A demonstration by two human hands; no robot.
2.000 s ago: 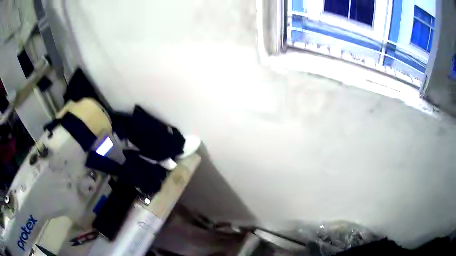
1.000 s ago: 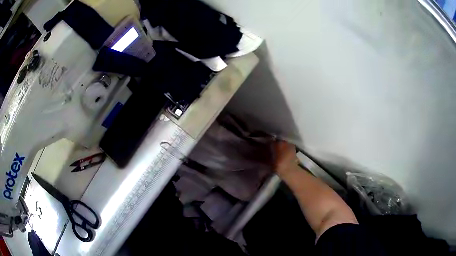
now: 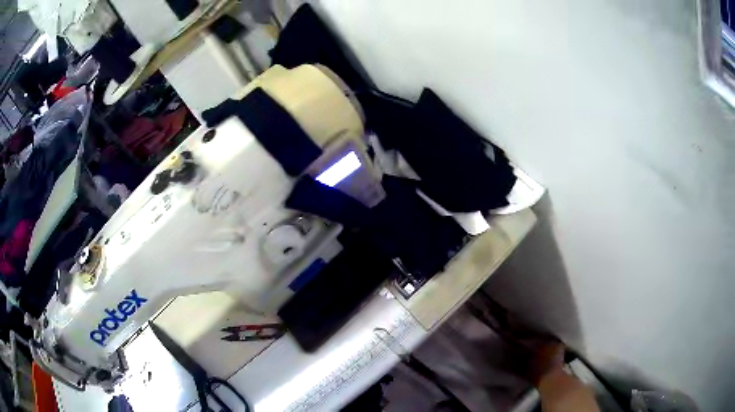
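My right hand (image 3: 550,366) is at the lower right, below the table's right end and close to the wall. It is blurred and dim, and its fingers are hidden at the edge of greyish-brown cloth (image 3: 463,354). I cannot tell whether it grips the cloth. The forearm is cut off by the bottom edge. My left hand is not in view.
A white sewing machine (image 3: 181,233) with blue lettering stands on the table. In front of it lie black shears (image 3: 213,393), red and dark snips (image 3: 254,331) and a black smartphone (image 3: 334,302). Dark cloth (image 3: 459,157) lies at the table's right end.
The view first tilted down from wall and window, bringing my right arm into sight. Then it shifted left and up, so table and arm sit further right and lower, with the shears partly cut off.
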